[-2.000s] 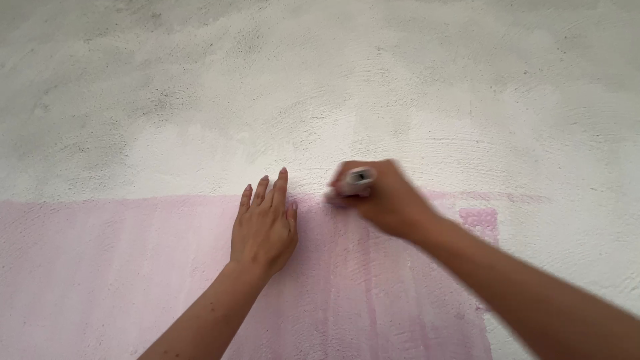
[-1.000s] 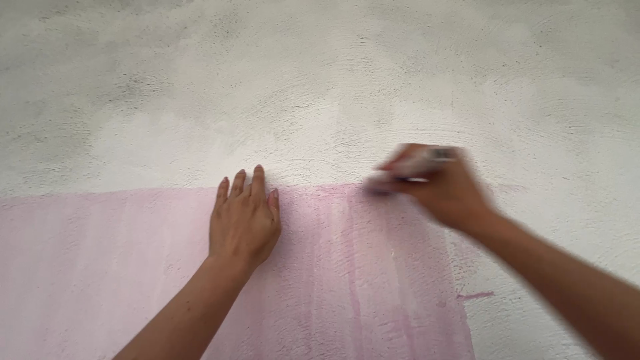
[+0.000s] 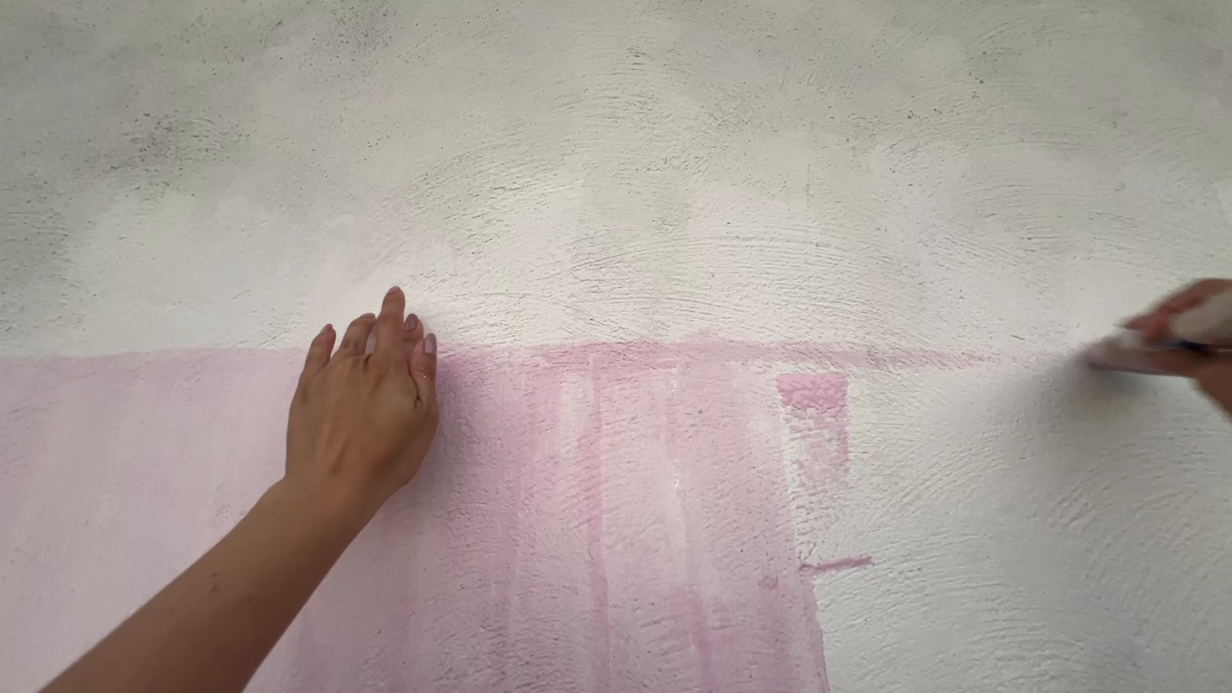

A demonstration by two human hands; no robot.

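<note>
My left hand (image 3: 366, 404) rests on the textured wall, its fingers across the upper edge of the pink paint (image 3: 173, 443) and nothing held in it. At the right edge of the view, partly cut off and blurred, my right hand (image 3: 1189, 327) grips a paintbrush (image 3: 1121, 354) with a pale handle. The brush's tip is at the white part of the wall, in line with a thin pink stroke (image 3: 866, 356) that fades toward it. A denser pink patch (image 3: 813, 392) lies below that stroke.
Rough white and greyish wall (image 3: 616, 173) spreads above the pink area and to its right. A short dark pink mark (image 3: 835, 564) juts from the right side of the pink area. Streaks run down through the pink paint.
My right hand has moved far to the right with the brush, away from the middle of the pink edge. My left hand stays spread on the wall near the edge.
</note>
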